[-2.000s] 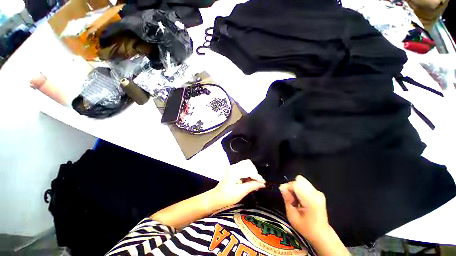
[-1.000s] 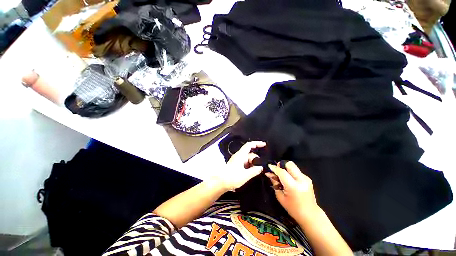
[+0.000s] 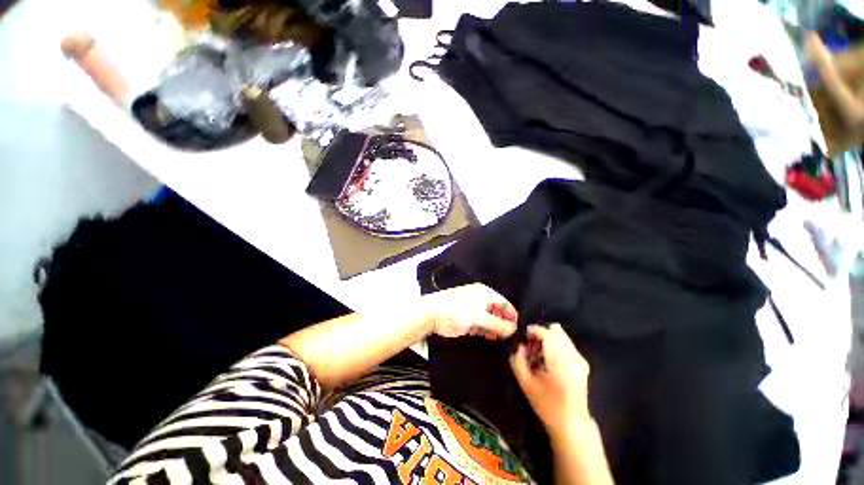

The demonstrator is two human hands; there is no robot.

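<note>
A black garment (image 3: 654,322) lies on the white table under and to the right of my hands. My left hand (image 3: 471,311) has its fingertips pinched at the garment's near left part. My right hand (image 3: 552,365) is close beside it, fingers curled and fingertips together at the cloth. The fingertips of both hands nearly touch. Any needle, thread or small fastener between them is too small and blurred to tell. A hanger hook (image 3: 441,277) shows at the garment's left edge.
A round dish of small dark pieces (image 3: 403,189), with a black flap (image 3: 338,165), sits on grey-brown cardboard (image 3: 355,254). A thread cone (image 3: 267,116) and plastic bags (image 3: 199,90) lie upper left. More black garments lie above (image 3: 587,85) and below left (image 3: 171,303). A red item (image 3: 811,178) is far right.
The view has shifted and tilted. My left hand's raised fingers have come down onto the cloth. My right fingertips still meet close to my left ones.
</note>
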